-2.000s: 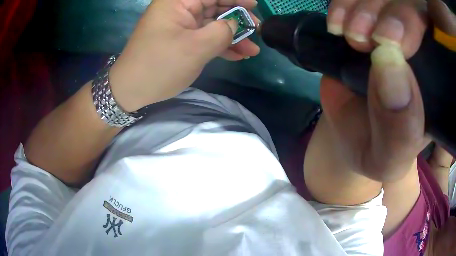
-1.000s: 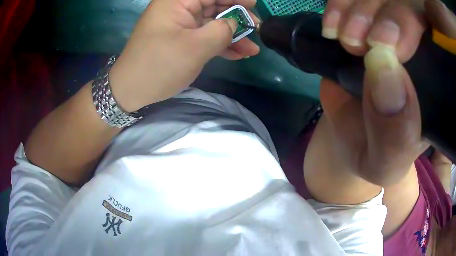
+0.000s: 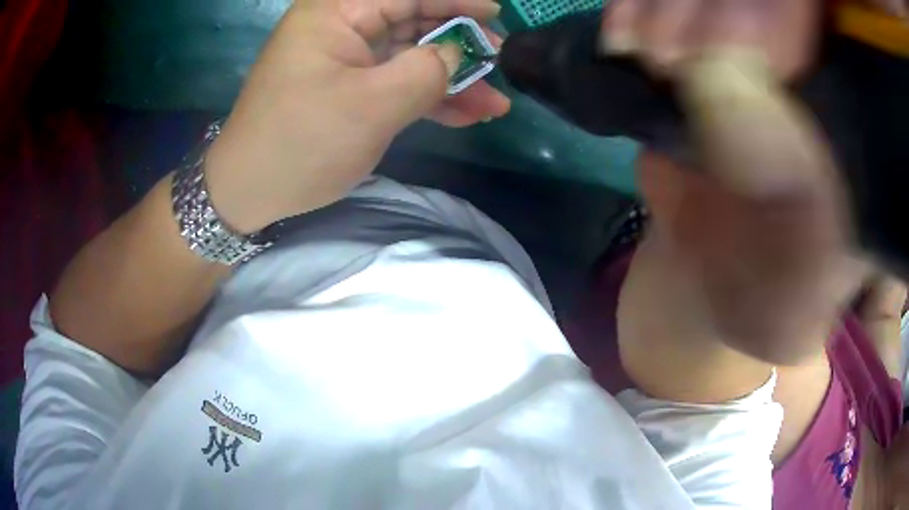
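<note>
My left hand (image 3: 349, 100), with a silver wristwatch, pinches a small rounded-square housing (image 3: 483, 72) between thumb and fingers. A green circuit board (image 3: 464, 50) shows inside its light rim, partly under the thumb. My right hand (image 3: 762, 179), blurred, is closed around a thick black electric screwdriver (image 3: 568, 75) with a yellow-orange strip. The black nose points left and its end is at the housing's right side. The bit is hardly visible, so contact cannot be told.
Part of a green screw tray (image 3: 548, 10) with small holes lies on the dark green bench (image 3: 189, 55) at the top edge. A person's purple clothing (image 3: 807, 473) and arm are close on the right. My white shirt fills the lower middle.
The housing and my left hand have shifted slightly left and down. My right hand and the screwdriver have moved a little left and are now blurred.
</note>
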